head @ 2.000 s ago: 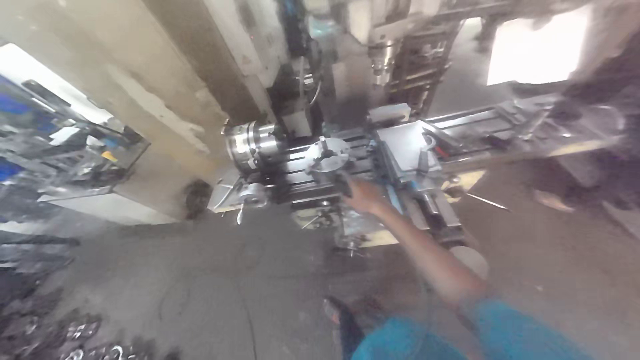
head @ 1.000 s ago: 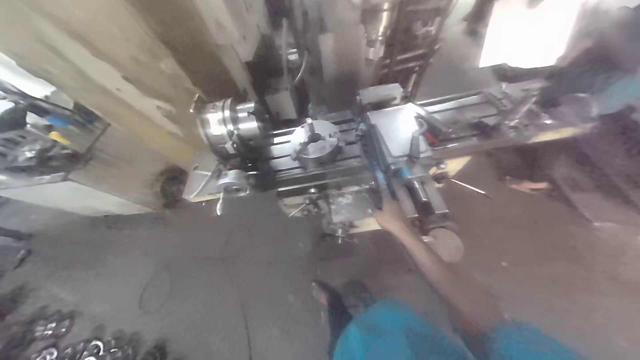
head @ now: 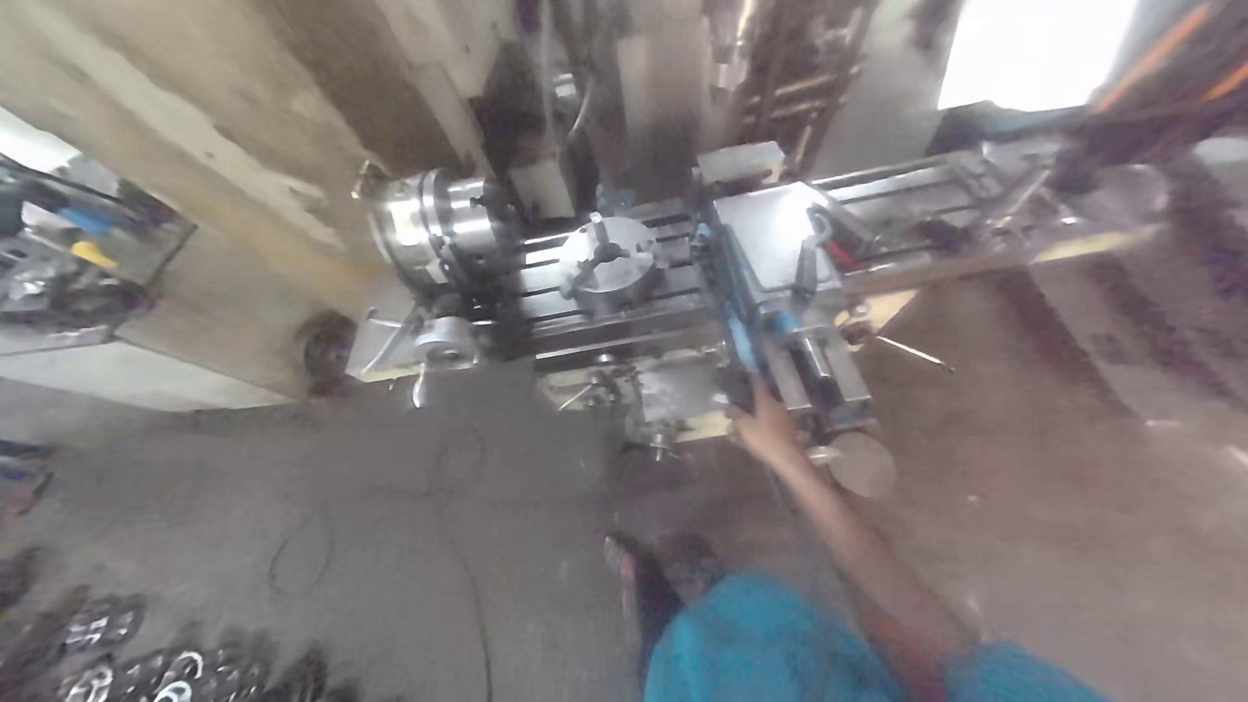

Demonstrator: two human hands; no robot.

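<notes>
My right hand [head: 765, 424] reaches in from the lower right, at the front edge of a milling machine's slotted table [head: 682, 283]. Its fingers touch the dark end [head: 738, 386] of a long blue-and-black tool [head: 739, 327]; blur hides whether they grip it. Left of the tool, a round three-jaw chuck [head: 612, 261] lies face up on the table. A larger steel chuck or dividing head [head: 429, 224] stands at the table's left end. Right of the tool are a bright metal plate [head: 765, 234] and a dark vise-like fixture [head: 829, 375]. My left hand is not in view.
A handwheel [head: 448, 341] and a crank rod [head: 916, 353] stick out at the table's front. Several metal parts [head: 175, 673] lie on the floor at lower left. A side bench [head: 127, 375] holds tools, at far left. More metal pieces [head: 1014, 200] lie on the table's right end.
My right hand has moved from beside the three-jaw chuck to the front end of the long blue-and-black tool. The view has shifted somewhat.
</notes>
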